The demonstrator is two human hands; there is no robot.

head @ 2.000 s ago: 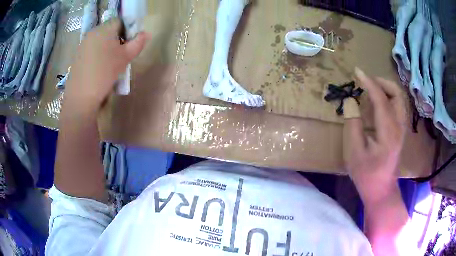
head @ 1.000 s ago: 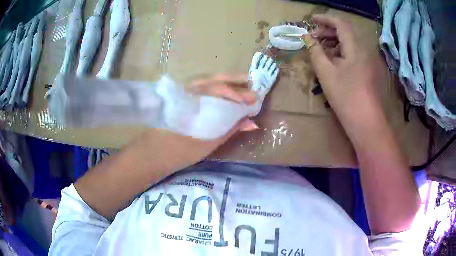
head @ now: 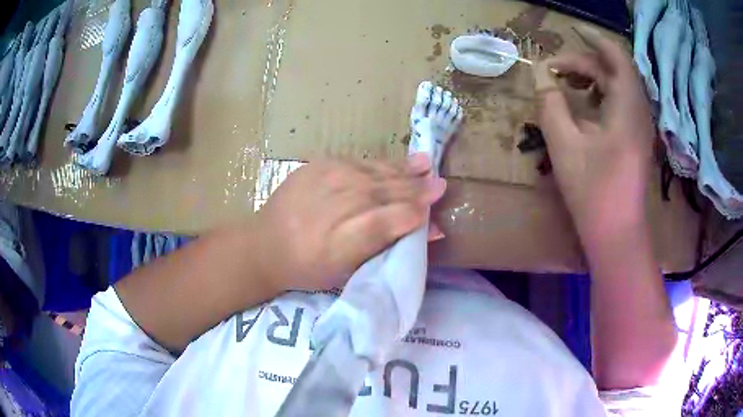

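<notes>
My left hand [head: 350, 212] is closed around a pale figure leg [head: 383, 297], with the foot [head: 436, 118] pointing away from me and its toes up near the cup. The leg's wide end lies over my shirt. A thin pale stick [head: 517, 59] lies across the white glue cup [head: 481, 59]. My right hand [head: 599, 122] is blurred, fingers bent, just right of the stick's end; whether it touches or holds anything is unclear. Black straps [head: 534, 140] lie partly hidden beside my right hand.
Three legs [head: 122, 89] lie at the left, beside a bundle of legs [head: 32, 98] at the far left. More legs [head: 676, 98] lie at the right edge. Brown stains surround the cup on the cardboard [head: 342, 89]. A dark flat object [head: 591, 15] is at the far edge. Blue crates [head: 90, 261] sit below.
The leg in my left hand has swung from sideways to point away from me, its wide end now towards my body. My right hand has moved slightly right from the cup.
</notes>
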